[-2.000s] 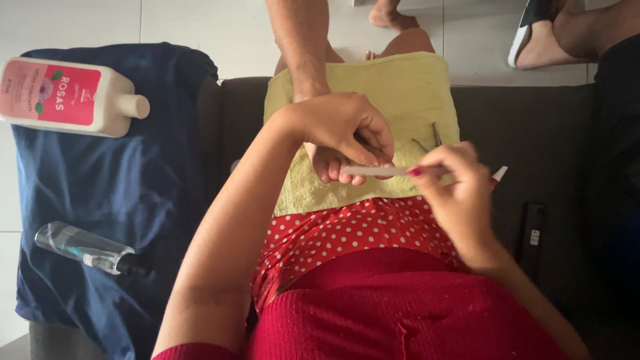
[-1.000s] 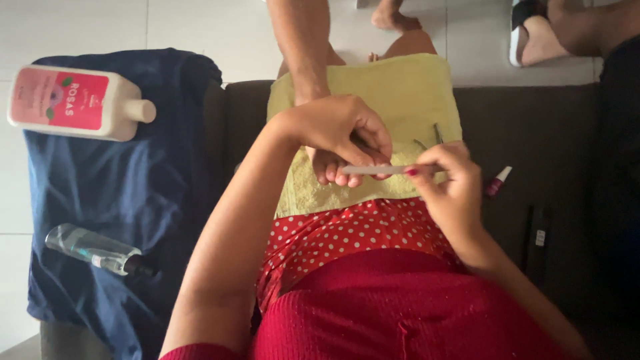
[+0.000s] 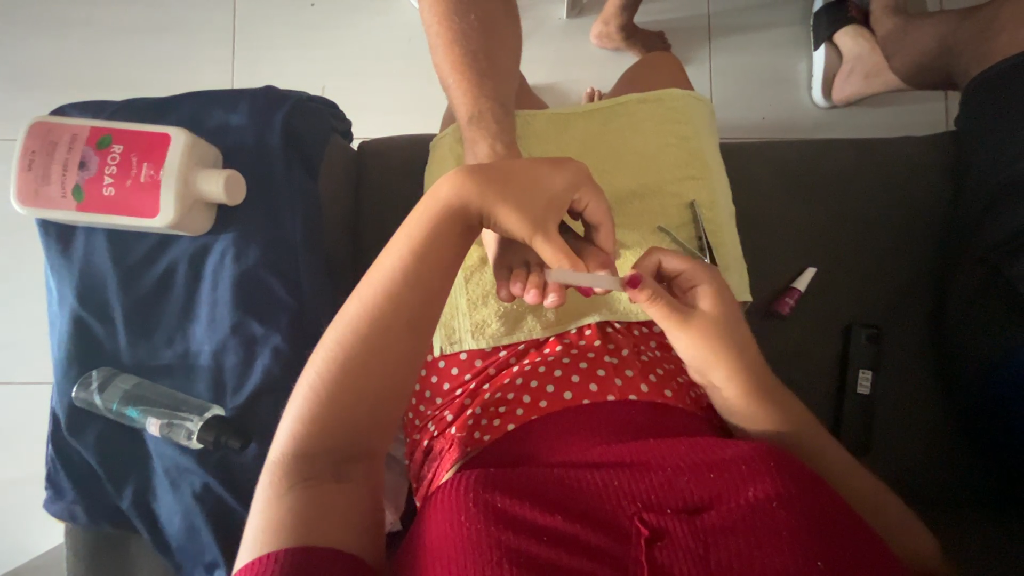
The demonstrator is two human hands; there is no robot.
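Another person's foot (image 3: 524, 276) rests on a yellow towel (image 3: 664, 144) laid over my lap, toes toward me. My left hand (image 3: 552, 208) reaches over the foot, its thumb and fingers gripping the big toe. A pale nail file (image 3: 584, 279) is pinched between the thumb and fingers of my right hand (image 3: 688, 308); its length lies across the toe tips beside the big toe's nail. Metal nippers (image 3: 702, 232), partly hidden behind my right hand, lie on the towel just beyond it.
On the dark seat at right are a nail polish bottle (image 3: 792, 294) and a black case (image 3: 860, 388). A blue cloth (image 3: 200, 320) at left bears a lotion bottle (image 3: 120, 174) and a clear bottle (image 3: 152, 408). Other people's legs and feet (image 3: 864, 68) are beyond the seat.
My right hand and the nail file have shifted slightly at the toe. My left hand keeps its hold. The nail polish bottle, mostly covered by my right hand two seconds ago, now shows fully.
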